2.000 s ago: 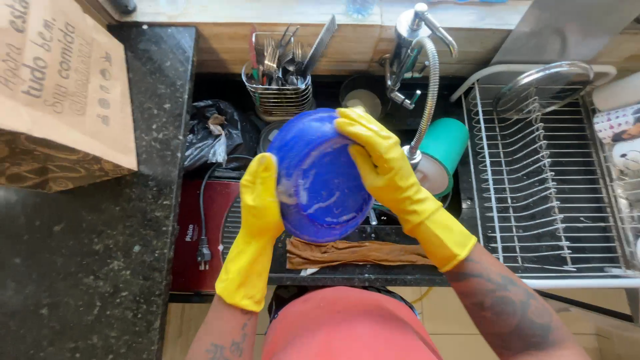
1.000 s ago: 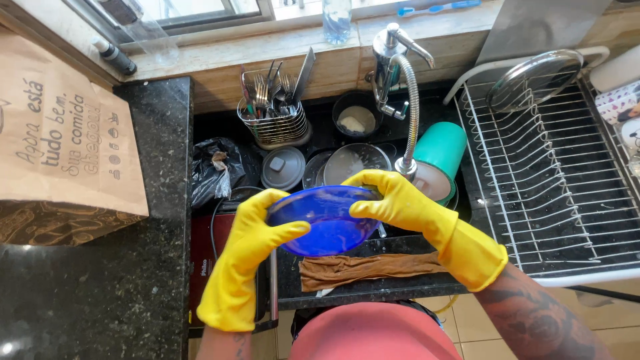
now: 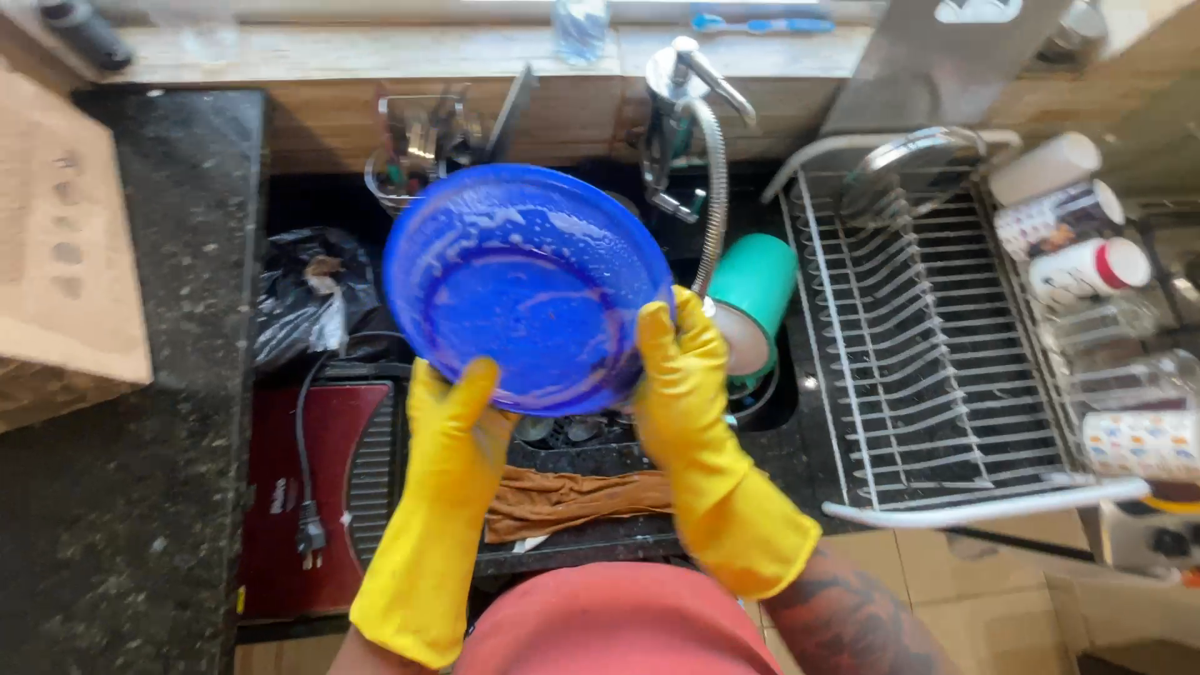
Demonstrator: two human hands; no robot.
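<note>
A blue plastic bowl (image 3: 530, 300) with suds on its inner wall is held over the sink, its inside facing me. My left hand (image 3: 450, 450), in a yellow rubber glove, grips its lower left rim with the thumb inside. On the lower right rim is my right hand (image 3: 689, 412), gloved alike. Right of the bowl lies a green container (image 3: 755, 291) on its side. The faucet (image 3: 680, 80) with its flexible metal hose (image 3: 717, 197) stands behind. Most of the sink's contents are hidden under the bowl.
A wire dish rack (image 3: 919, 375) holds a glass lid, with cups along its right side. A brown cloth (image 3: 581, 502) lies on the front edge. Leftward are a cutlery holder (image 3: 394, 192), black plastic bag (image 3: 314, 300), red appliance (image 3: 314, 506) and paper bag (image 3: 70, 244).
The bowl has gone from nearly edge-on to tilted with its inside showing. It now covers the pans seen in the sink a second ago. Both hands still hold it.
</note>
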